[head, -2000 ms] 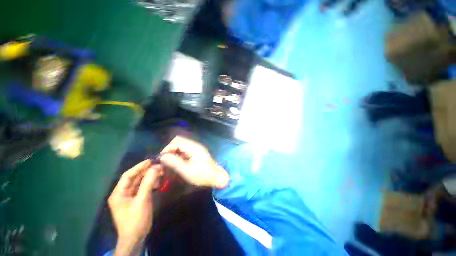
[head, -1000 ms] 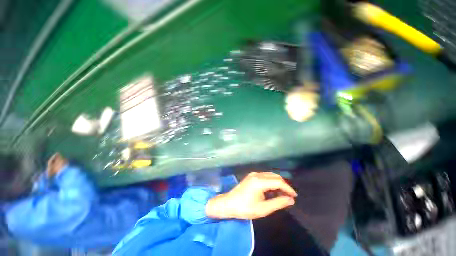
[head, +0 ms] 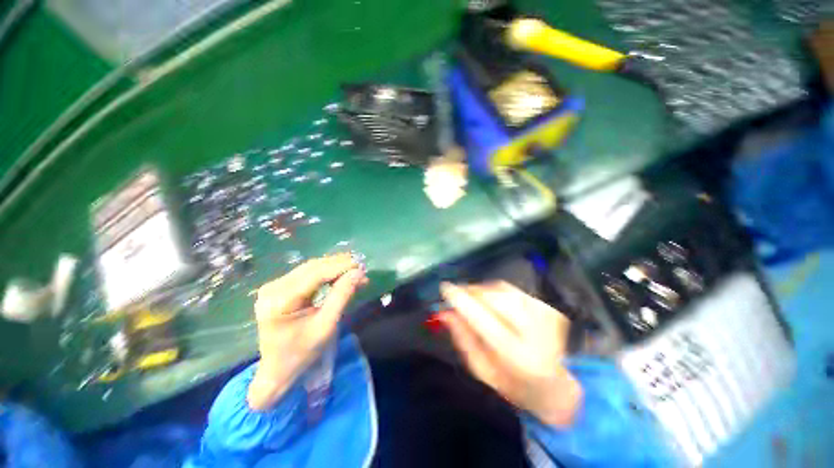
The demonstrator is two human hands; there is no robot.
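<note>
My left hand (head: 306,306) is over the front edge of the bench, just right of the loose pile. Its thumb and fingertips are pinched on a small shiny component (head: 358,262). My right hand (head: 512,343) is over my dark lap, apart from the left, with its fingers together and pointing left. A small red part (head: 434,320) shows by its fingertips; blur hides whether they hold it. The loose pile of small silver and dark components (head: 224,215) lies on the green bench mat (head: 366,215).
A blue-yellow soldering station (head: 498,137) with a yellow-handled iron (head: 567,44) stands behind. Left are a white parts tray (head: 137,247) and a yellow-black device (head: 146,338). Right are a black tray (head: 594,260) with round silver parts and a white foam tray (head: 722,366) with dark pieces.
The view swung from the lap and right-hand trays to the bench, then shifted back rightward. The hands, together at first, are now apart. My right hand, unseen one second ago, is back in view.
</note>
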